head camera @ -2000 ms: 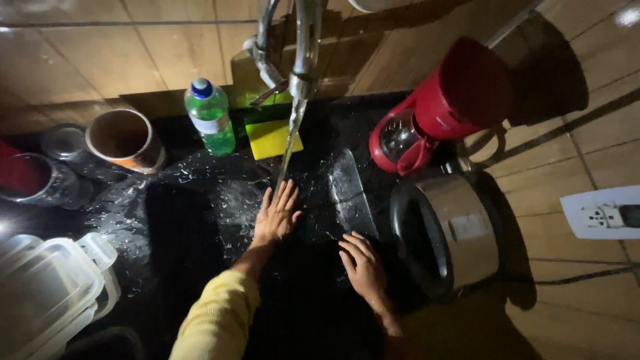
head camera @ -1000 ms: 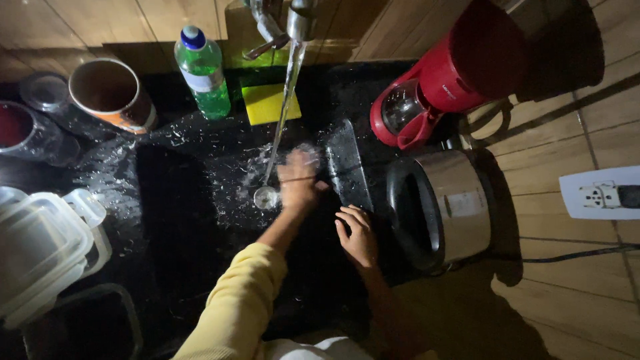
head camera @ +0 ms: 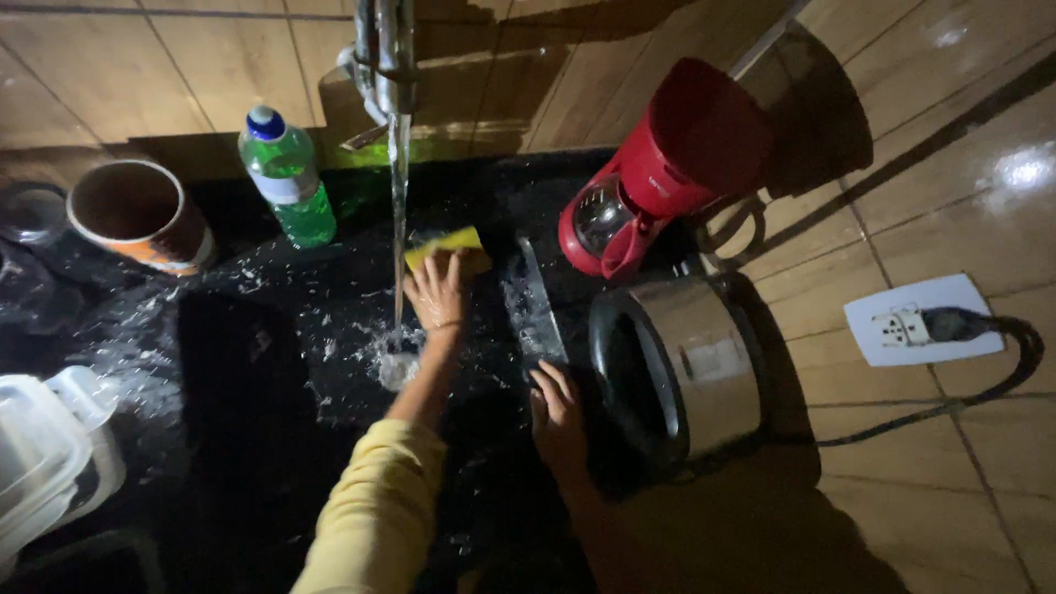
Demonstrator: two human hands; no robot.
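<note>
Water runs from a metal faucet (head camera: 396,82) and splashes on the wet black surface beside my left forearm. My left hand (head camera: 436,289) is right of the stream, its fingers closed over the near edge of a yellow sponge (head camera: 466,241). My right hand (head camera: 559,412) is lower right, fingers curled at the lower end of a long, tapered, shiny flat piece (head camera: 535,305), perhaps a knife blade; whether it grips anything is hidden in shadow. A green bottle with a blue cap (head camera: 293,186) stands left of the faucet.
A red coffee maker (head camera: 685,140) and an oval steel-and-black appliance (head camera: 718,363) stand at the right, near a wall outlet (head camera: 916,323) with a plugged-in cord. At the left are an orange-and-white cup (head camera: 157,247), a dark glass (head camera: 33,214) and clear plastic containers (head camera: 41,445).
My left hand has moved from beside the water stream up to the sponge, which has shifted right and turned. My right hand remains near the lower end of the shiny flat piece.
</note>
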